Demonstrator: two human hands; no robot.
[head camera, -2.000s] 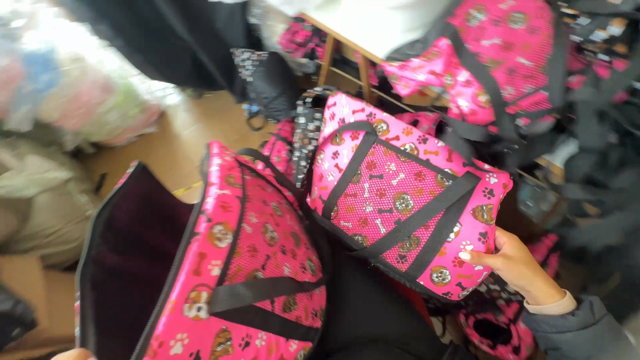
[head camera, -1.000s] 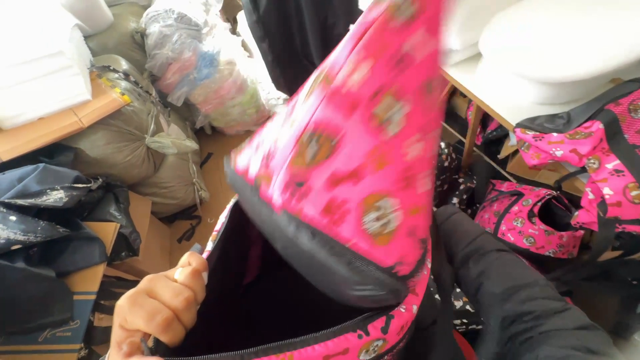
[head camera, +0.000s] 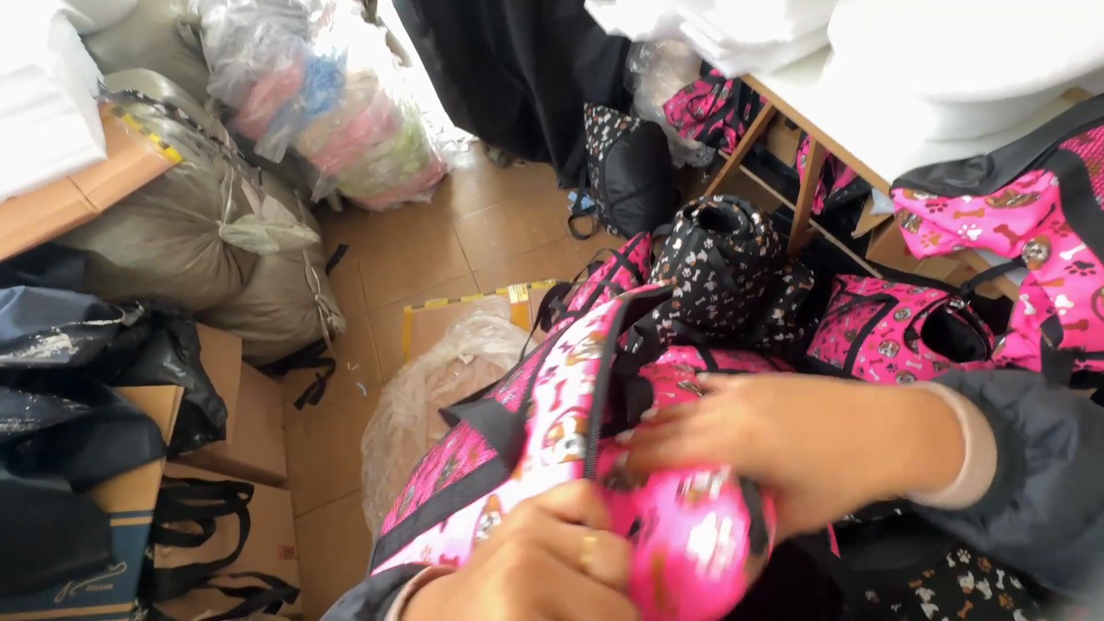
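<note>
A pink pet-print bag (head camera: 561, 423) with a black zipper, black straps and mesh sides is low in the middle of the head view. My left hand (head camera: 535, 561), with a ring on one finger, grips its zippered edge near the bottom. Across the opening, my right hand (head camera: 733, 440) is blurred and presses on a shiny pink bag part (head camera: 690, 535) that lies against the zippered edge. Whether its fingers hold that part is hard to tell. The bag's inside is mostly hidden by both hands.
Black and pink patterned bags (head camera: 716, 250) lie just beyond. A white-topped table (head camera: 862, 112) stands at the upper right. Stuffed sacks (head camera: 172, 207), cardboard boxes (head camera: 250, 423) and a clear plastic bag (head camera: 431, 379) are on the left and on the tiled floor.
The pink piece that was raised above the open bag a second ago is now low at its opening. My right hand has come into view over it.
</note>
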